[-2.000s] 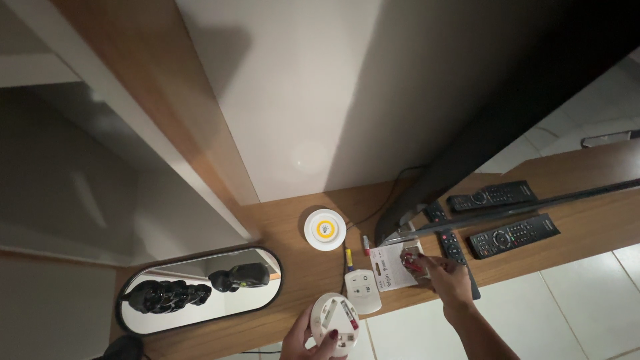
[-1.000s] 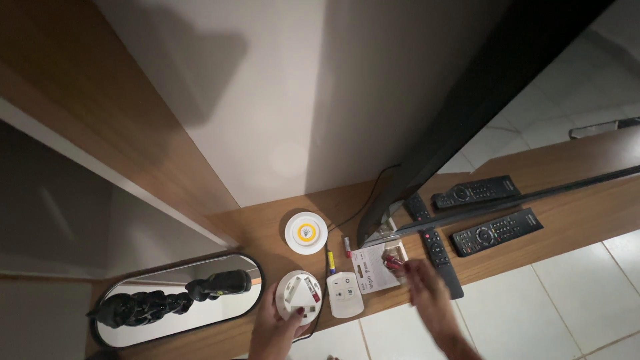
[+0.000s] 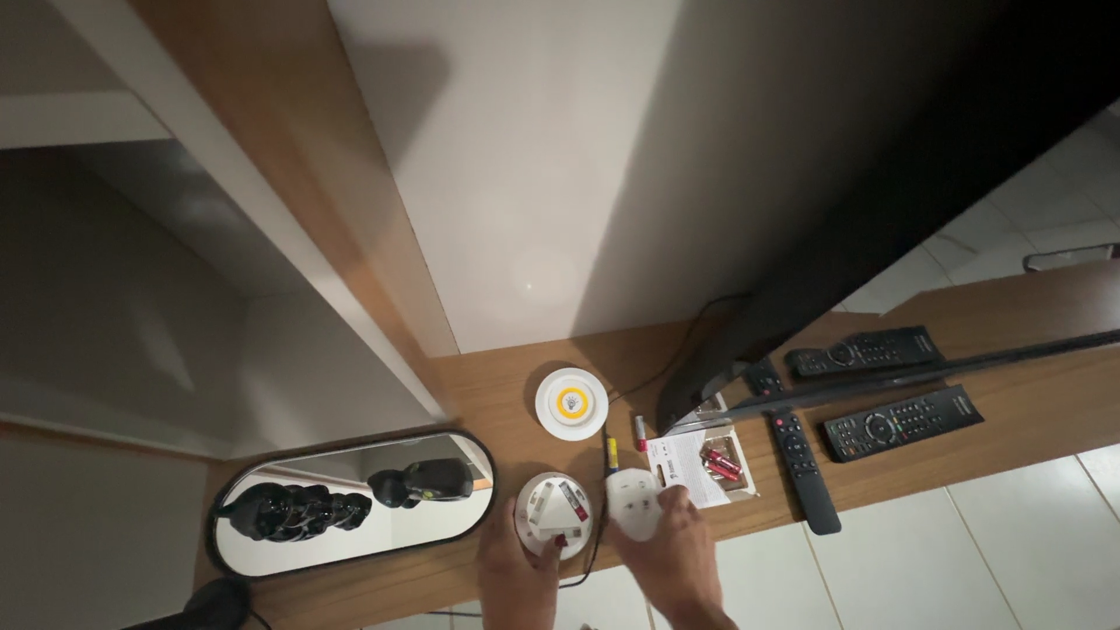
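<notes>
With my left hand (image 3: pixel 522 560) I hold a round white puck light (image 3: pixel 553 516), its battery side up; one red-and-silver battery (image 3: pixel 573 501) lies in a slot. My right hand (image 3: pixel 672 551) grips a white plastic piece with socket-like holes (image 3: pixel 634 503), just right of the light. Behind them a second round white light (image 3: pixel 571 403) with a yellow ring lies on the wooden shelf. A yellow-and-blue battery (image 3: pixel 612 457) and a red-and-silver battery (image 3: pixel 640 433) lie nearby. Several red batteries (image 3: pixel 722 464) rest in an opened card-and-plastic package (image 3: pixel 691 468).
A black-rimmed oval mirror tray (image 3: pixel 350 560) bears black figurines (image 3: pixel 293 512) at left. Two black remote controls, a wide one (image 3: pixel 904 423) and a slim one (image 3: pixel 805 472), lie at right by the television (image 3: pixel 840 175). A black cable (image 3: pixel 598 542) crosses the shelf (image 3: pixel 490 394). White floor tiles (image 3: pixel 884 534) lie below.
My right hand has left the battery package and moved left, onto the white piece with holes. The red batteries it was touching lie in the package. My left hand still holds the light.
</notes>
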